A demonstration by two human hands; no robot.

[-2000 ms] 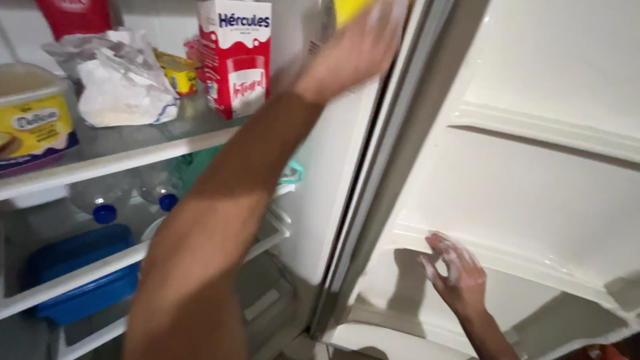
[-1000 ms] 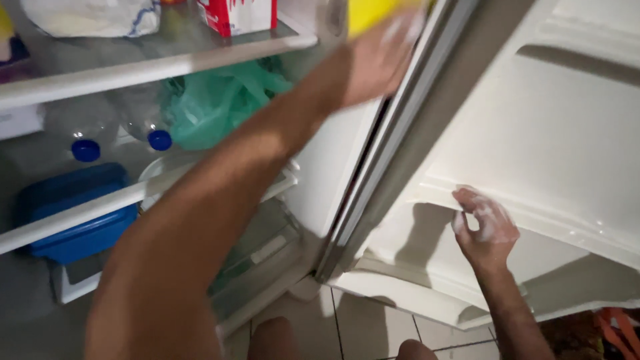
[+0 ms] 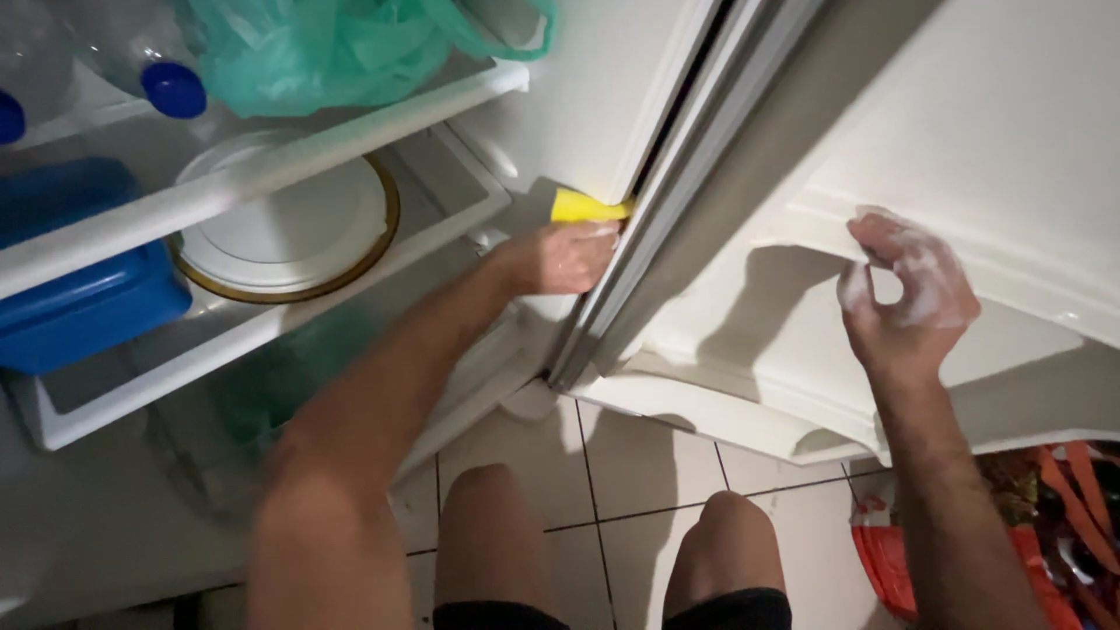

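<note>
My left hand [image 3: 573,255] grips a yellow sponge or cloth [image 3: 588,206] and presses it against the inner side wall of the refrigerator [image 3: 604,114], close to the hinge-side edge and the door gasket [image 3: 691,184]. White suds show on its fingers. My right hand [image 3: 914,271], coated with white foam, hovers in front of the open refrigerator door's inner panel [image 3: 980,122]. Its thumb and fingers curve apart with nothing between them.
Wire-and-glass shelves at left carry a green plastic bag [image 3: 324,61], a bottle with a blue cap [image 3: 173,89], a blue container [image 3: 96,306] and a white round lid [image 3: 289,219]. A red bag [image 3: 884,551] lies on the tiled floor [image 3: 630,560] at lower right.
My left hand has moved down along the refrigerator's edge with the yellow sponge or cloth. The view has tilted down, bringing the floor and knees into sight. My right hand stays by the door.
</note>
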